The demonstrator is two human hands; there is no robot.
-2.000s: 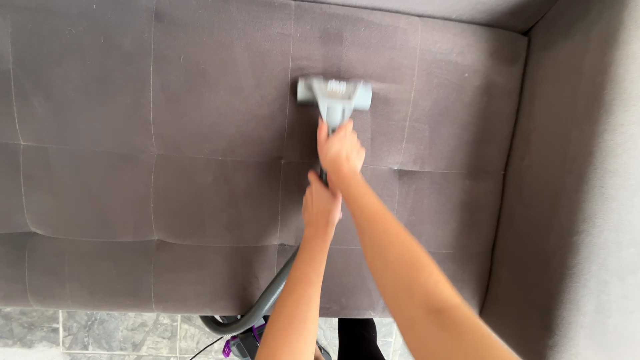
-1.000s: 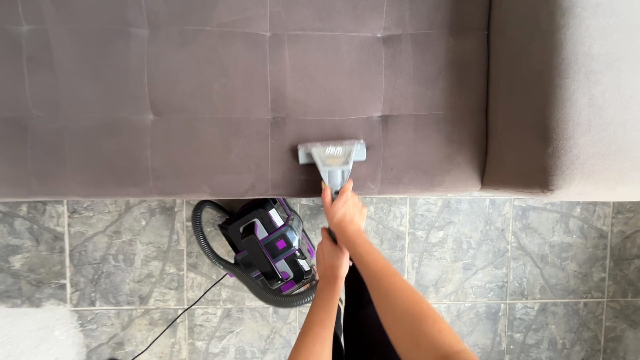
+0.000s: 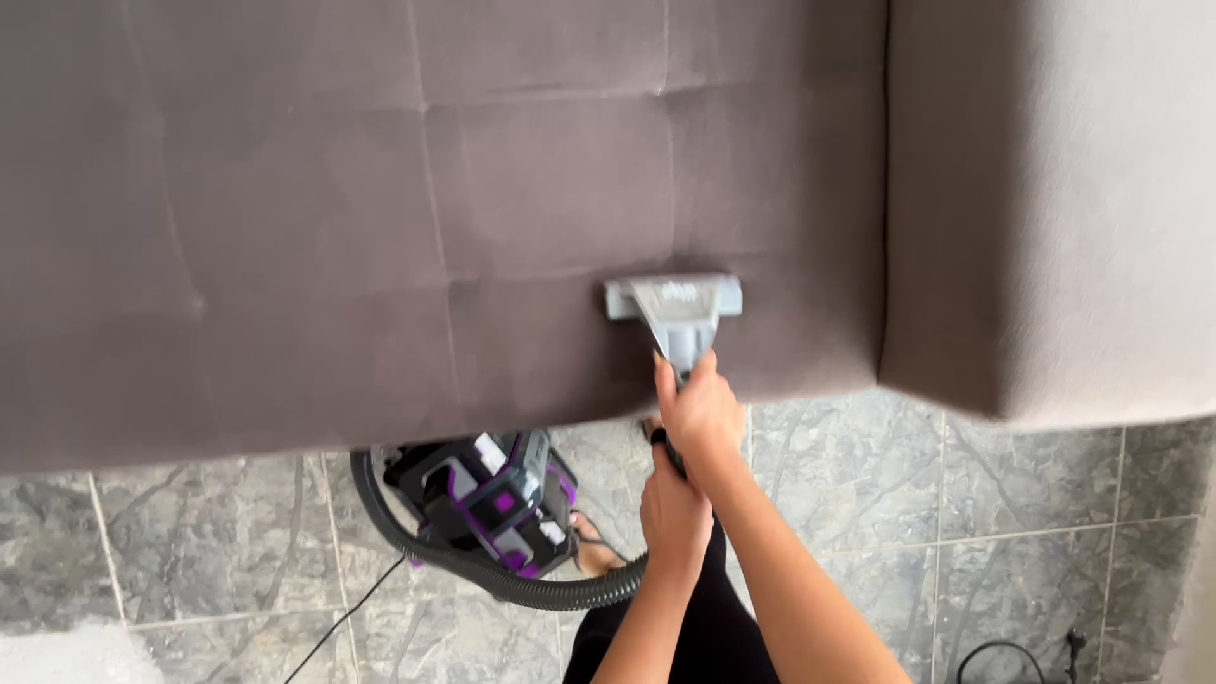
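A clear plastic upholstery nozzle (image 3: 680, 302) lies against the brown-grey tufted sofa seat (image 3: 551, 190), close to its front edge. Just behind the nozzle, my right hand (image 3: 703, 413) is closed round the top of the wand. My left hand (image 3: 673, 508) grips the wand's handle lower down, nearer to my body. From beneath my left hand a ribbed black hose (image 3: 532, 589) curves left to a black and purple extractor cleaner (image 3: 494, 503), which stands on the floor below the sofa's front edge.
The sofa's armrest (image 3: 1092, 209) rises at the right. Grey marbled tiles (image 3: 855, 484) cover the floor. A thin cord (image 3: 342, 622) runs left of the cleaner, a white rug (image 3: 76, 655) lies at lower left, and a cable with a plug (image 3: 1073, 646) at lower right. My foot (image 3: 594, 551) is beside the cleaner.
The nozzle has come from farther back on the seat to near its front edge, with both hands still on the wand. The view has shifted, showing more floor than at first.
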